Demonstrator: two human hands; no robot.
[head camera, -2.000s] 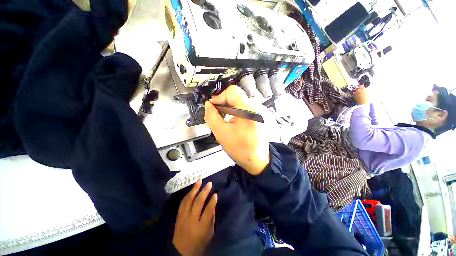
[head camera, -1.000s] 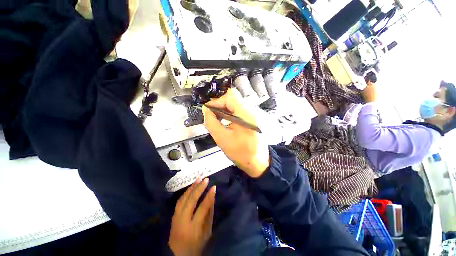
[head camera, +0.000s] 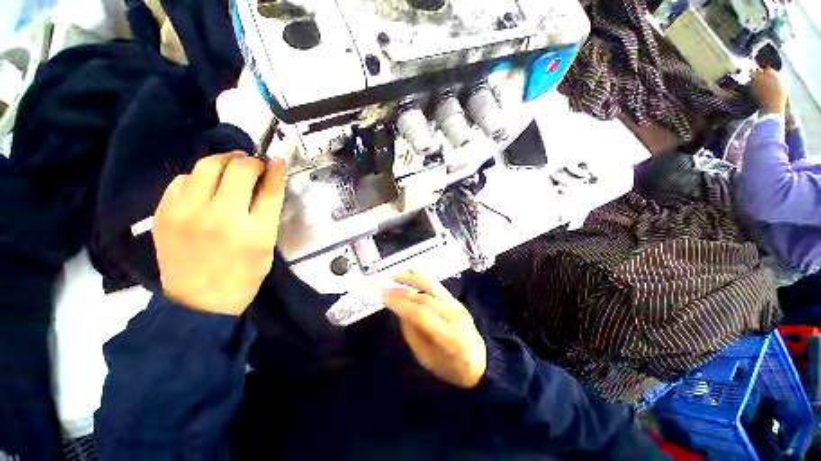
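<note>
The white overlock machine (head camera: 432, 54) with its blue end panel stands in front of me. Below its head are three pale tension knobs (head camera: 450, 122) and an opened needle and looper area. My left hand (head camera: 221, 230) is at its left side, fingertips pinched around a dark metal bar (head camera: 263, 155); a thin whitish stick (head camera: 142, 225) juts out behind the hand. My right hand (head camera: 437, 329) lies at the front edge, fingertips on the whitish marked edge piece (head camera: 356, 306). Navy fabric (head camera: 135, 135) is heaped at the left. The tweezers cannot be made out clearly.
Dark thread strands (head camera: 464, 221) hang right of the front opening. Striped fabric (head camera: 648, 288) is heaped at the right, above a blue crate (head camera: 729, 396) and a red object (head camera: 799, 340). A person's lilac sleeve (head camera: 765, 176) shows at the far right.
My right hand has left the needle area and moved down to the front edge, without the dark tweezers visible. My left hand has moved up from my lap to the machine's left side. The view has shifted.
</note>
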